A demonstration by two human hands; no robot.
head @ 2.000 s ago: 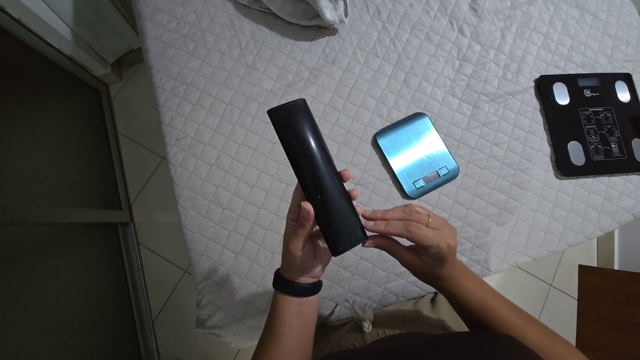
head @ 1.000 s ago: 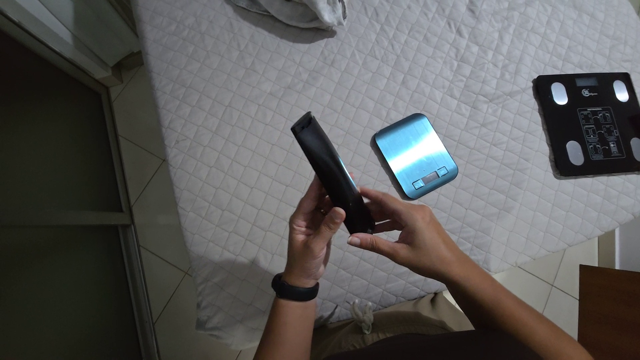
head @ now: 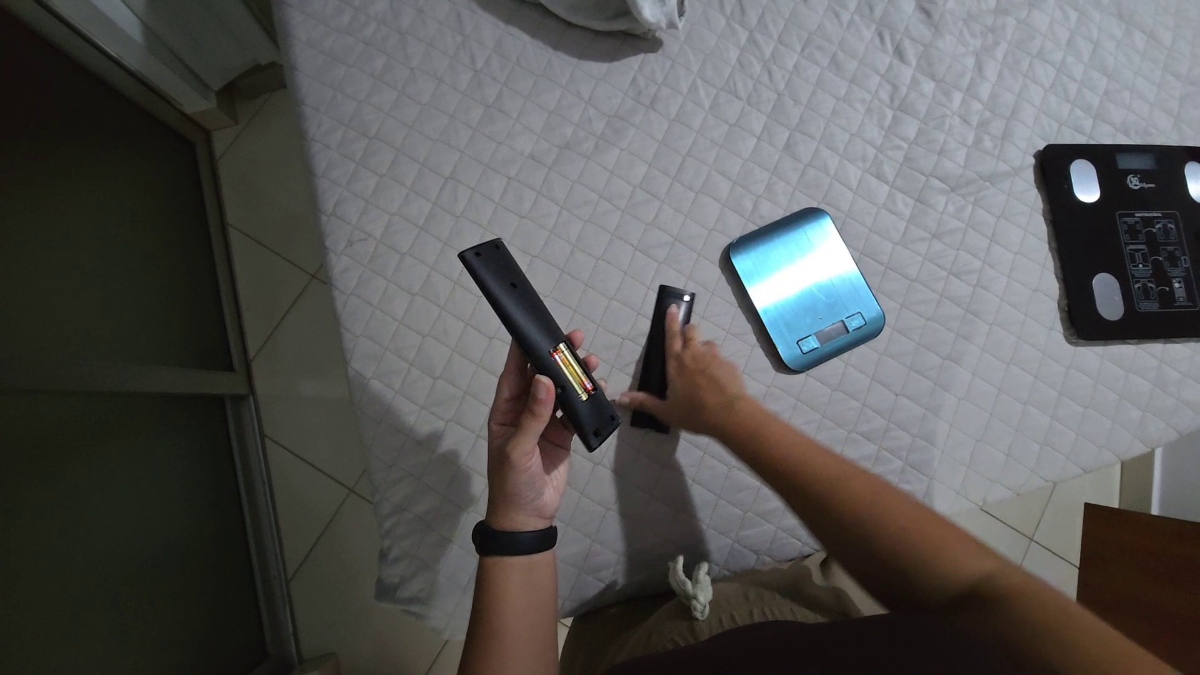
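Note:
My left hand (head: 534, 422) grips a black remote control (head: 525, 314), held tilted with its back up. Its battery compartment is uncovered and shows batteries (head: 572, 370) with gold and red casings. A black battery cover (head: 656, 361), long and narrow, lies upright in view on the quilted bedspread, right of the remote. Over it is my right hand (head: 698, 380), fingers spread, with fingertips at its upper part and the thumb by its lower part; whether it grips the cover I cannot tell. A kitchen scale (head: 797, 272) with a shiny blue-looking metal top lies right of that hand.
A black body scale (head: 1125, 253) with metal pads is at the right edge. Grey cloth (head: 637, 14) lies at the top. The quilted bedspread (head: 450, 141) spreads under everything. A framed glass door (head: 112, 281) stands left, and a brown wooden surface (head: 1139, 581) shows lower right.
The back cover has come off the remote, and batteries now show. My right hand has moved from the remote's lower end to the right, over the cover on the bedspread.

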